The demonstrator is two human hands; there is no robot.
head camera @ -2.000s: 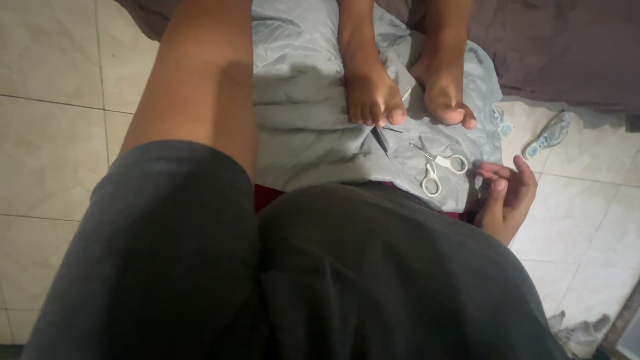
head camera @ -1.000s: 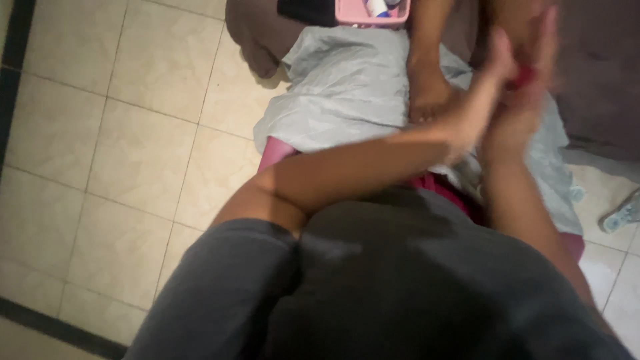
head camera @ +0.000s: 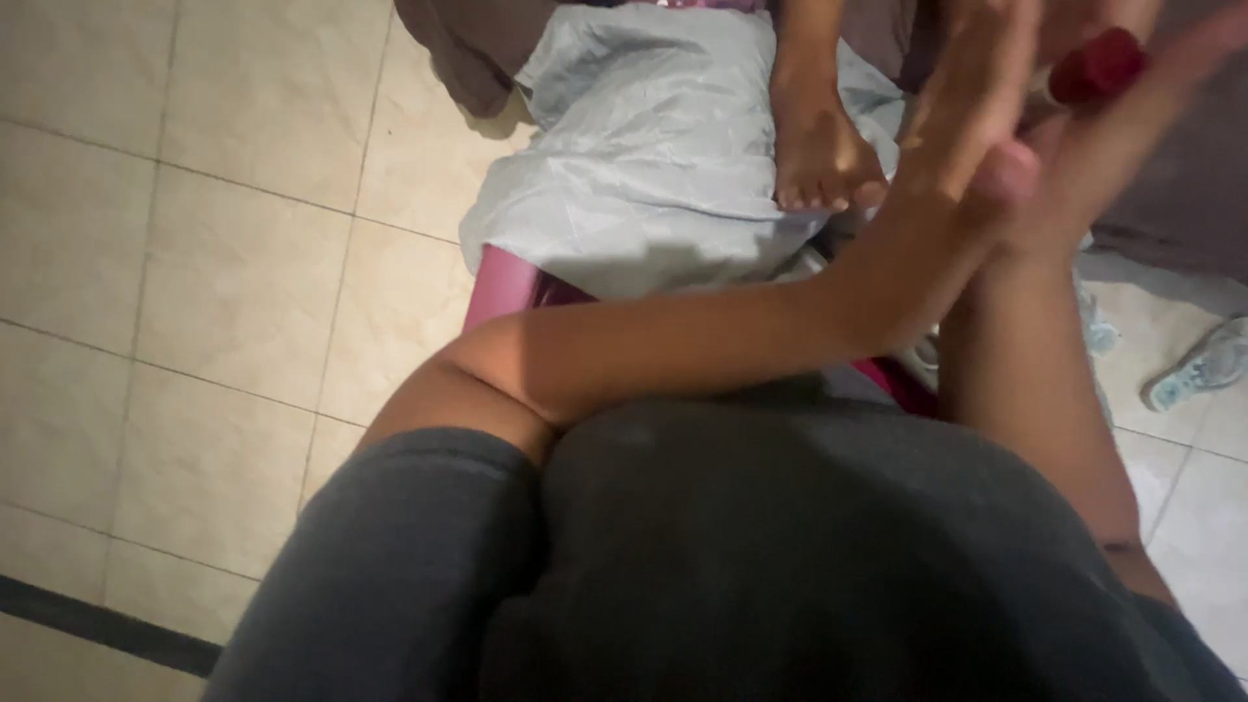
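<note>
At the upper right my left hand (head camera: 975,127) and my right hand (head camera: 1092,166) meet near the wrists, fingers stretched out and blurred. Between the palms is a small red bottle (head camera: 1097,68) with a pale end; blur hides its detail. Below them to the left, another person's bare foot (head camera: 824,156) rests on a light grey cloth (head camera: 634,166). My left forearm crosses over the near part of the cloth and hides some of it. A pale, curved object (head camera: 921,356) shows partly beneath that forearm, too covered to name surely.
Tiled floor (head camera: 234,253) spans the left side, with a dark strip (head camera: 107,624) at the lower left. A pink support (head camera: 502,283) shows under the cloth. Dark brown fabric (head camera: 1170,185) hangs at the right, above a light blue sandal (head camera: 1199,370) on the floor.
Two seconds ago one hand lay apart, near white-handled scissors on the cloth. Both hands have since come together around the red bottle at the upper right. The view has shifted.
</note>
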